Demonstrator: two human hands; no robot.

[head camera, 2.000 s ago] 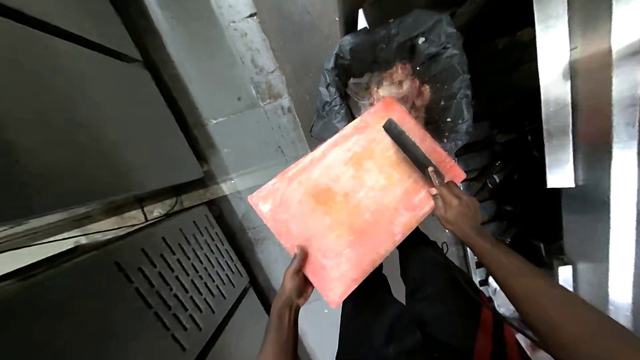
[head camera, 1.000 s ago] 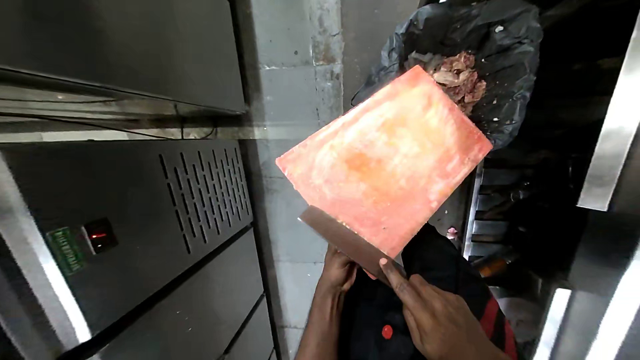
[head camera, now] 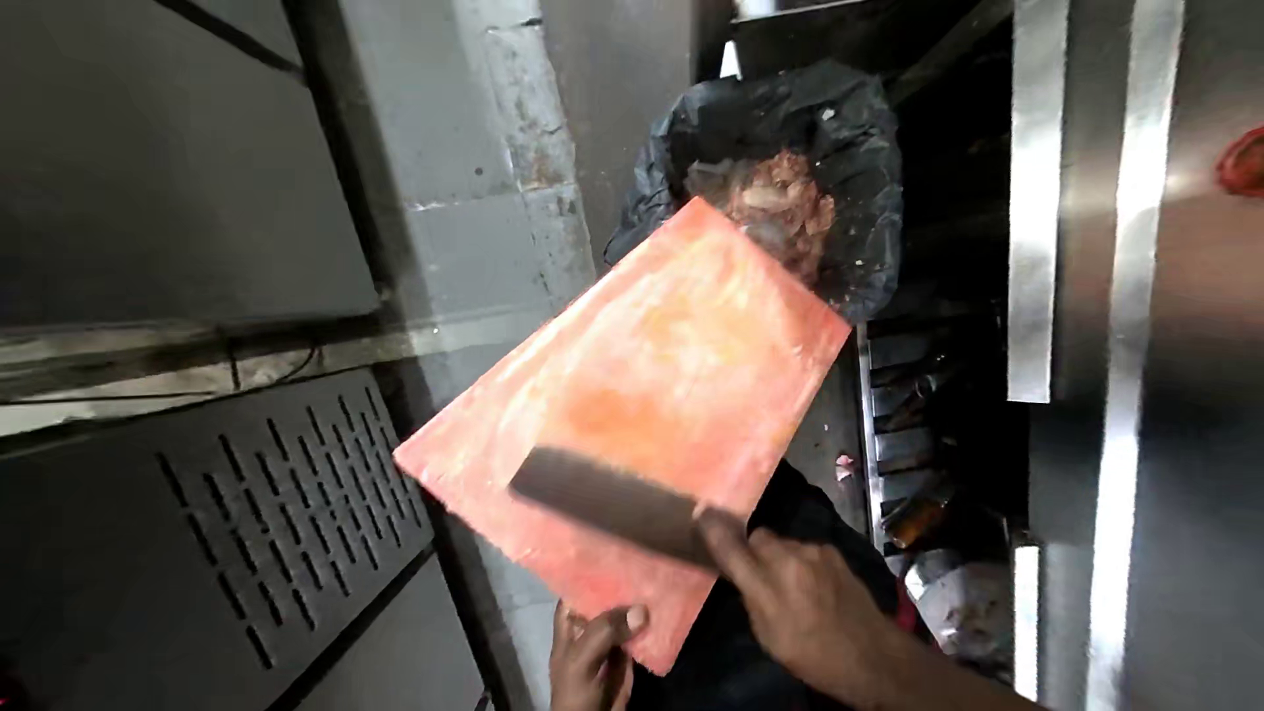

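Note:
A pinkish-orange stained cutting board is held tilted, its far corner over a bin lined with a black plastic bag. My left hand grips the board's near edge, thumb on top. In my right hand is a wide-bladed knife, its blade lying across the lower part of the board; the handle is hidden by my fingers. Meat scraps lie inside the bin, partly covered by the board's far corner.
Grey metal cabinets, one with a slotted vent panel, stand on the left. A steel counter edge runs along the right. Beneath it is a rack with bottles and other items. Grey floor tiles show between.
The knife was at the board's near left edge a second ago and now lies farther in on its face. Two seconds ago it was near the far right edge. The view has turned.

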